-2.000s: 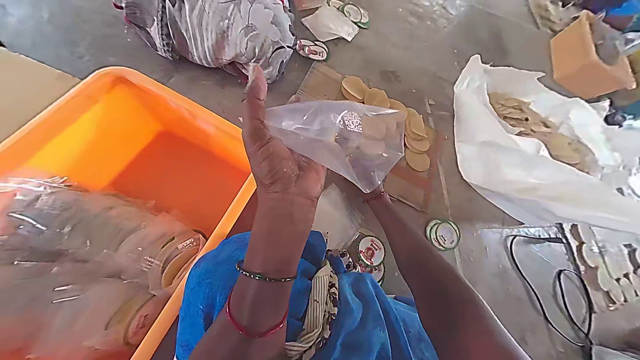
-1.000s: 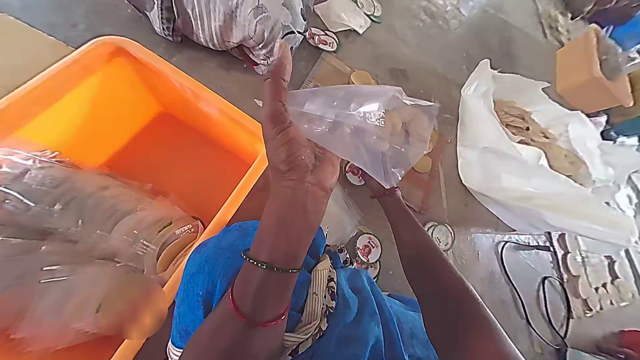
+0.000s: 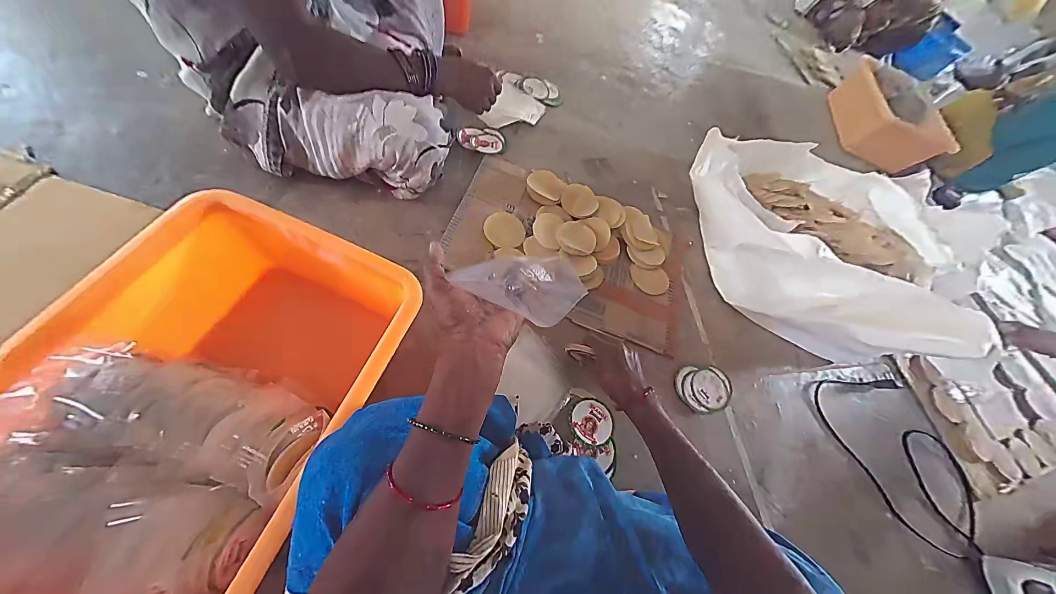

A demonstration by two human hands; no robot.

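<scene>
My left hand is palm up with a clear plastic bag held across its fingers; the bag bears a printed patch. My right hand, blurred, is below and right of the bag, with a small round disc at its fingertips. Beyond the bag, several flat tan discs lie overlapping on a brown sheet. Round printed labels are beside my lap, and more labels lie on the floor right of my right hand.
An orange tub with filled clear packets stands at left. At right are a white sack with tan pieces, a black cable and a peach-coloured box. Another person's hand is at upper left, near a white sheet.
My right hand has moved away from the bag's side, where the earlier frames show it, and is now lower, with a disc at its fingertips. More tan discs show beyond the bag.
</scene>
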